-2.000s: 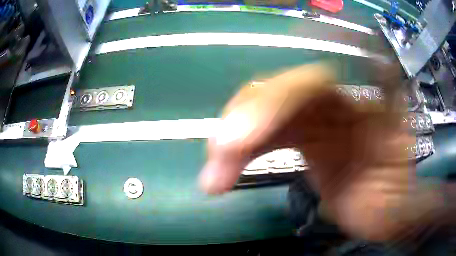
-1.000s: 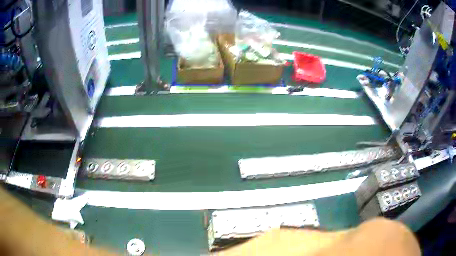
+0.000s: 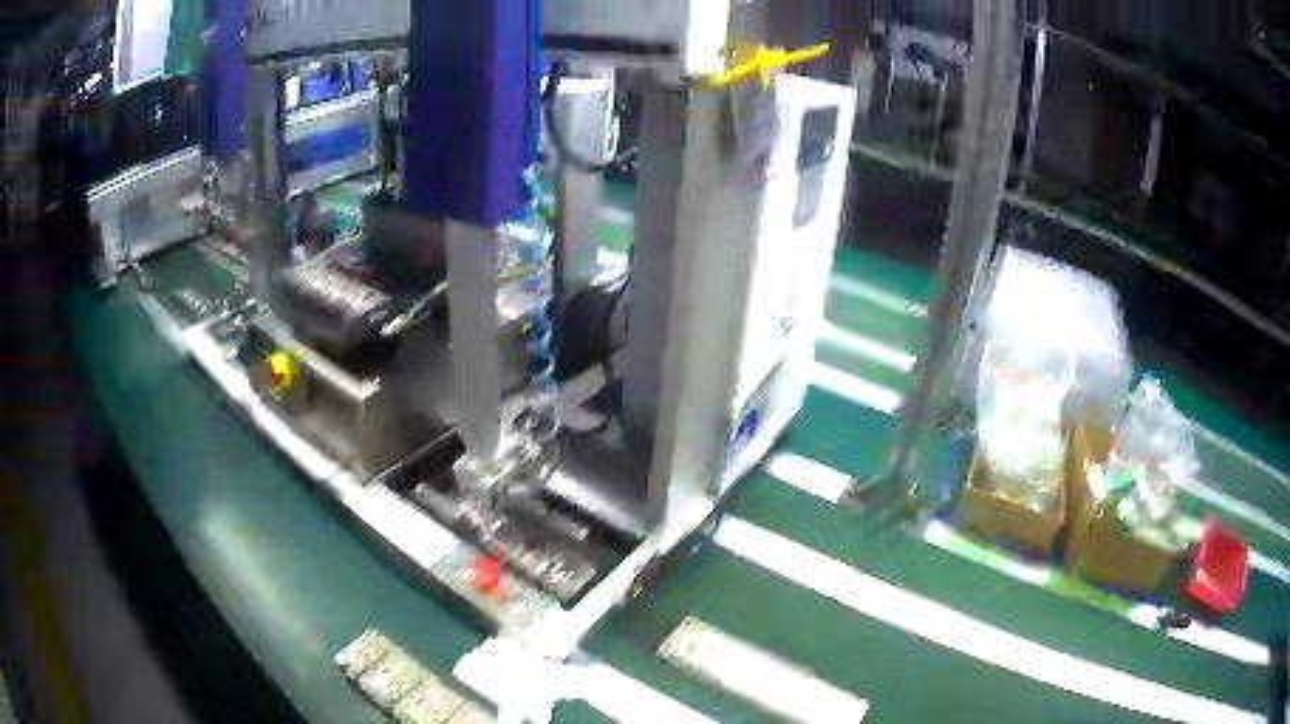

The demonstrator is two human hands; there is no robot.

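Neither of my hands shows in the head view. A carrier fixture [image 3: 403, 682] lies on the green surface at the bottom left of centre, cut off by the lower edge. A second carrier fixture [image 3: 761, 679] lies to its right, beyond the white strip, its round nests blurred. A crumpled white cloth [image 3: 516, 682] lies between them at the rail corner. A red button [image 3: 488, 573] sits on the rail end just above the cloth.
A grey station [image 3: 679, 325] with a blue column [image 3: 474, 113] stands at centre. A yellow button [image 3: 279, 372] is farther left. Cardboard boxes [image 3: 1012, 512] with clear bags and a red bin [image 3: 1217, 566] stand at the right, beside a metal post [image 3: 962, 241].
The view has swung left to the station. The boxes and red bin have shifted right in the picture. The hands, the fixture stack and the loose disc have left the view.
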